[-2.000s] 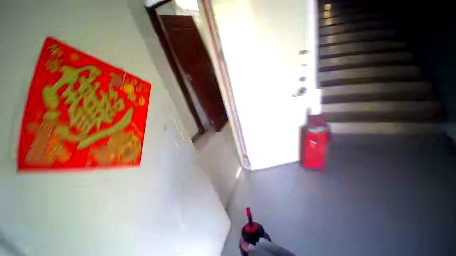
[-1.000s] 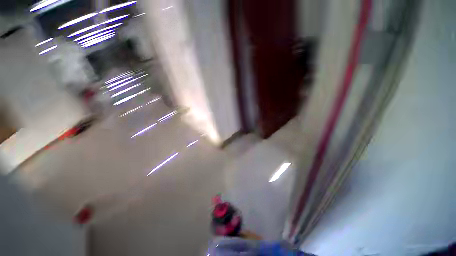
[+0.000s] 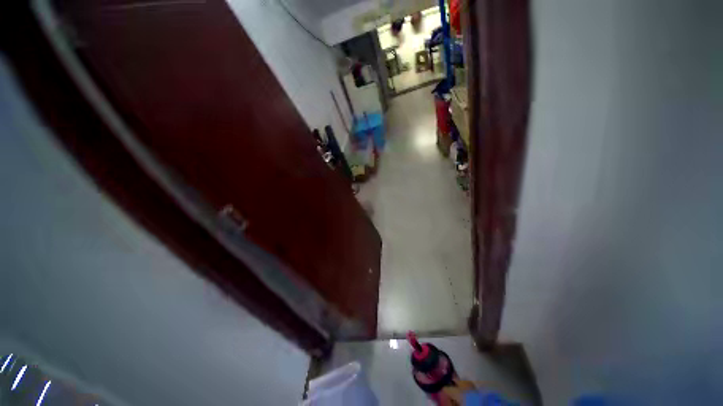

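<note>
A dark bottle with a bright red-pink cap (image 3: 430,366) is at the bottom centre, its cap pointing up and away. My right hand (image 3: 457,390) is at the bottom edge with its fingers against the bottle's lower part, holding it. A blue sleeve is behind the hand. A blurred white thing, possibly folded papers (image 3: 341,387), is left of the bottle and cut off by the bottom edge. What holds it is not visible. My left hand is not in view.
A dark red door (image 3: 262,174) stands open on the left, with a doorframe (image 3: 498,174) on the right. Beyond is a tiled passage (image 3: 420,230). A blue item (image 3: 369,127) and clutter line its left side, red and dark things its right. Stools are far back.
The view has swung from the blurred corridor to face the open doorway. The bottle appears further right. The white thing now shows separately to its left.
</note>
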